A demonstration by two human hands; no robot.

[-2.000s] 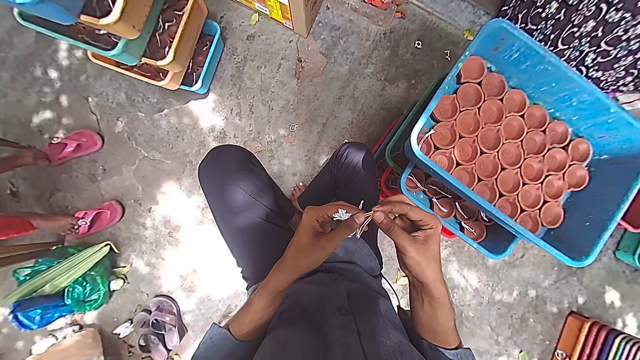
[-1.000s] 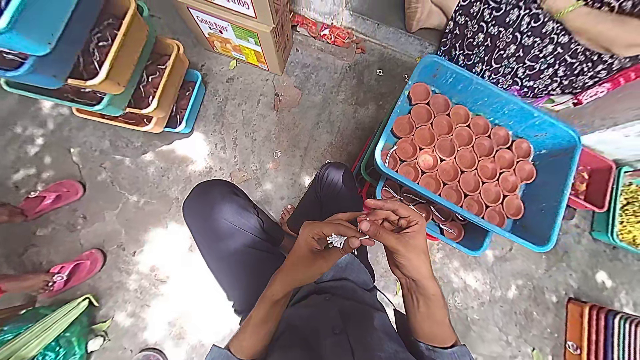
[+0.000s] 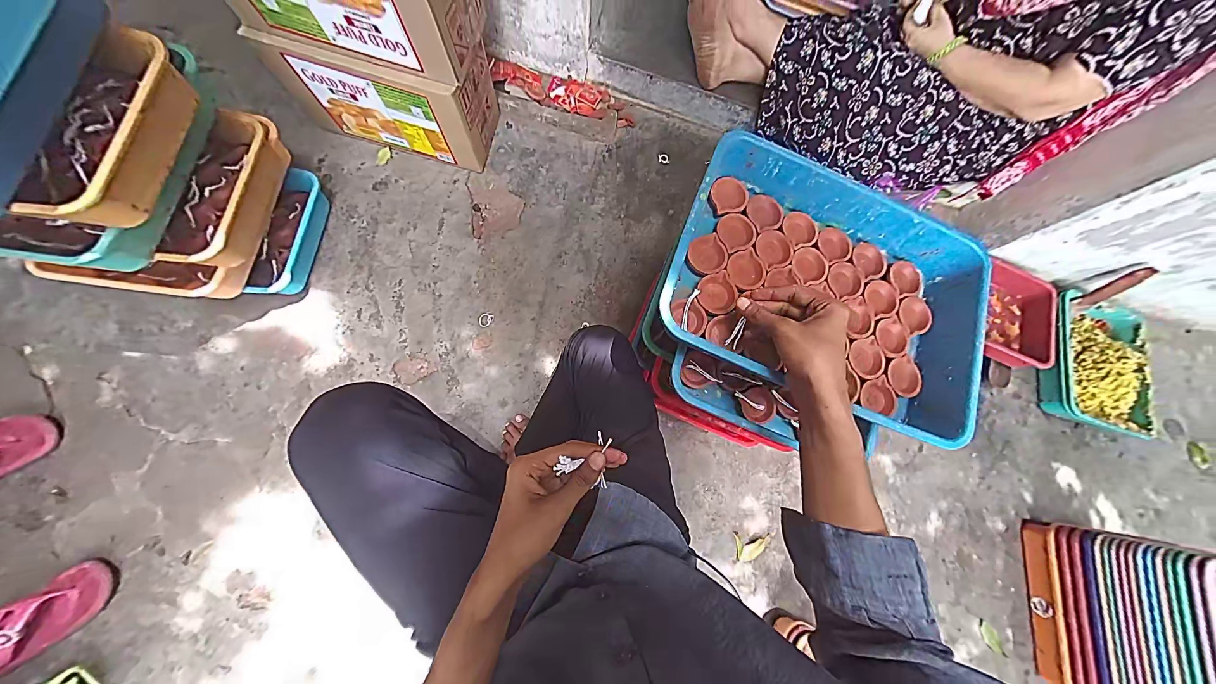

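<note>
My left hand point(image 3: 551, 484), above my lap, holds a small bunch of white cotton wicks point(image 3: 568, 465) between thumb and fingers. Over the blue plastic tray point(image 3: 950, 313) is my right hand point(image 3: 803, 328), its thumb and forefinger close together at the small clay lamp cups point(image 3: 746, 269). Whether anything is pinched there is hard to tell. White wicks point(image 3: 735, 332) hang over cups just below those fingertips. Rows of reddish clay cups fill the tray's left and middle. Under it, a lower blue tray point(image 3: 679, 375) holds more cups with wicks.
Stacked plastic trays point(image 3: 228, 190) with wicked cups stand at left, near cardboard cartons point(image 3: 465, 123). Another person in a patterned garment point(image 3: 855, 104) sits at upper right. A red tub point(image 3: 1026, 318), a green basket of yellow petals point(image 3: 1107, 370) and pink slippers point(image 3: 57, 608) are around.
My right hand has moved from beside my left hand, right and up to the cups in the blue tray. My left hand still holds the wicks over my lap.
</note>
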